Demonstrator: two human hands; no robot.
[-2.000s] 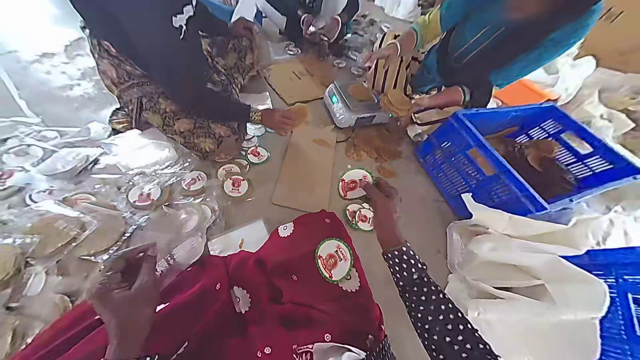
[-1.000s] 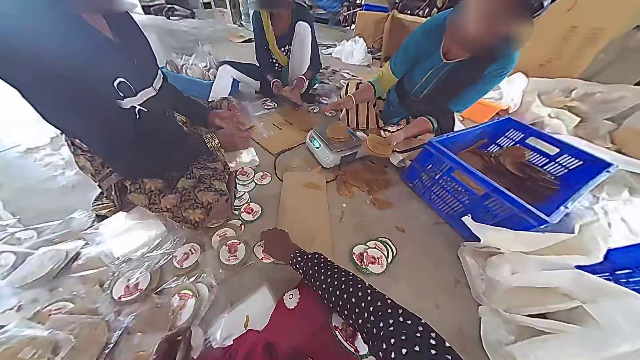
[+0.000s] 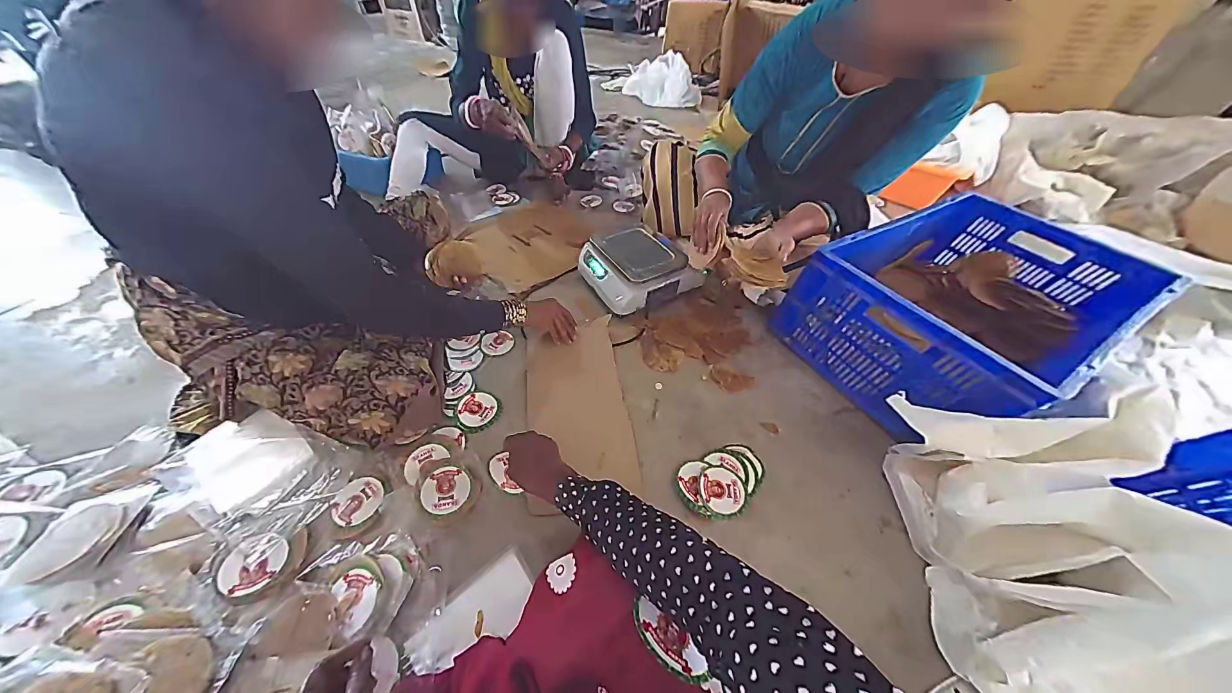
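My right hand (image 3: 537,467), in a black sleeve with white dots, reaches across to the left edge of a cardboard strip (image 3: 582,404). Its fingers are closed on the edge of a round printed label (image 3: 504,473). Just left of it lie more round labels (image 3: 446,488) on the floor. My left hand (image 3: 345,666) shows only in part at the bottom edge, near the plastic-wrapped discs; what it holds is unclear. A small fan of round labels (image 3: 720,483) rests on the floor to the right. Another label (image 3: 669,637) lies on the dark red cloth over my lap, partly behind my sleeve.
Clear plastic packets of brown discs (image 3: 255,568) cover the lower left. A digital scale (image 3: 640,268) stands ahead, near brown discs (image 3: 698,332). Blue crate (image 3: 847,337) and white sacking (image 3: 1039,539) are at right. Three people sit around; one person's hand (image 3: 551,320) touches the cardboard's far end.
My right hand has moved from the label pile on the right to the labels left of the cardboard. The scale's pan held brown discs a second ago and is now bare. The view has shifted.
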